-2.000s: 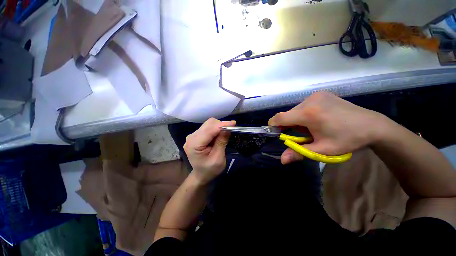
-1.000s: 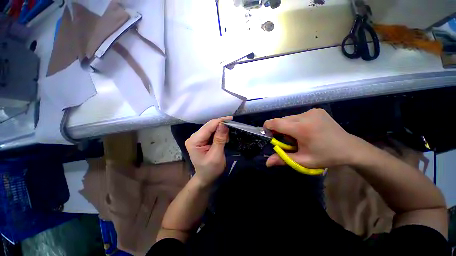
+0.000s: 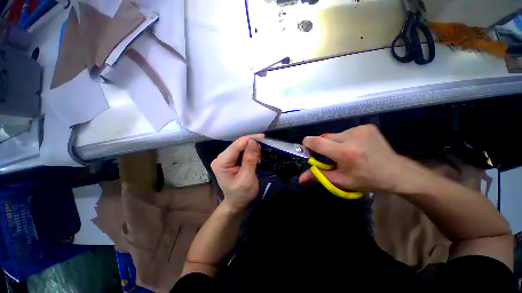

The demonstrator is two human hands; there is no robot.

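My right hand [image 3: 358, 160] holds the yellow-handled scissors [image 3: 337, 186] over my dark-clothed lap, just below the table edge. The silver blades point left and their tips reach the fingertips of my left hand [image 3: 237, 171]. My left thumb and forefinger are pinched together at the blade tips. Whatever they may pinch is too small or hidden to tell. A large pale cloth [image 3: 220, 103] lies on the table and its lower edge hangs over the table's rim just above my left hand.
Black-handled scissors [image 3: 413, 43] and an orange scrap [image 3: 466, 39] lie on the machine bed [image 3: 343, 37]. Brown and pale cut pieces [image 3: 71, 51] lie at the table's left. Brown fabric [image 3: 154, 229] hangs below the table beside a blue basket [image 3: 34, 217].
The scissors have turned from nearly level to slanting, handles lower, and my right hand has moved slightly left and down. My left hand stays pinched in nearly the same place.
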